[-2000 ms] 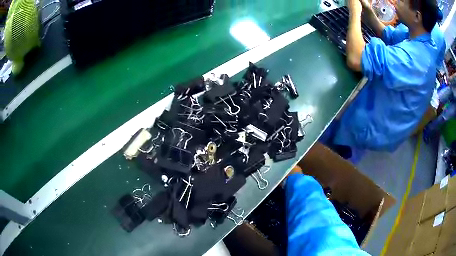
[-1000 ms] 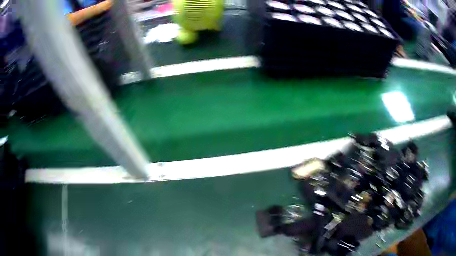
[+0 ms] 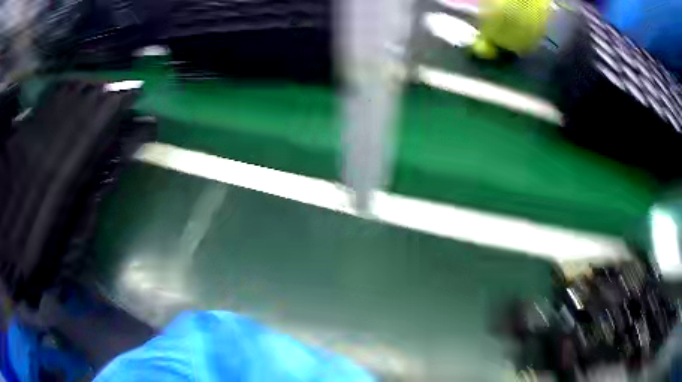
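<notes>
The frame is blurred. A pile of black parts and binder clips with silver wires (image 3: 613,317) lies at the lower right on the green bench (image 3: 314,261). A blue sleeve (image 3: 224,351) crosses the bottom edge, left of centre; no hand shows at it. Neither my left hand nor my right hand is in view. A dark ribbed stack, which looks like stacked trays (image 3: 56,179), stands at the left end of the bench.
A grey upright (image 3: 366,112) rises from the white rail (image 3: 478,224) at the centre. Dark stacks stand behind the green surface at the top left (image 3: 247,41) and right (image 3: 613,112). A yellow-green object (image 3: 516,22) is at the top. Blue cloth shows at the top right corner.
The view has swung left, so the clip pile now sits at the right edge. The dark stack at left and a blue sleeve at the bottom have come into view.
</notes>
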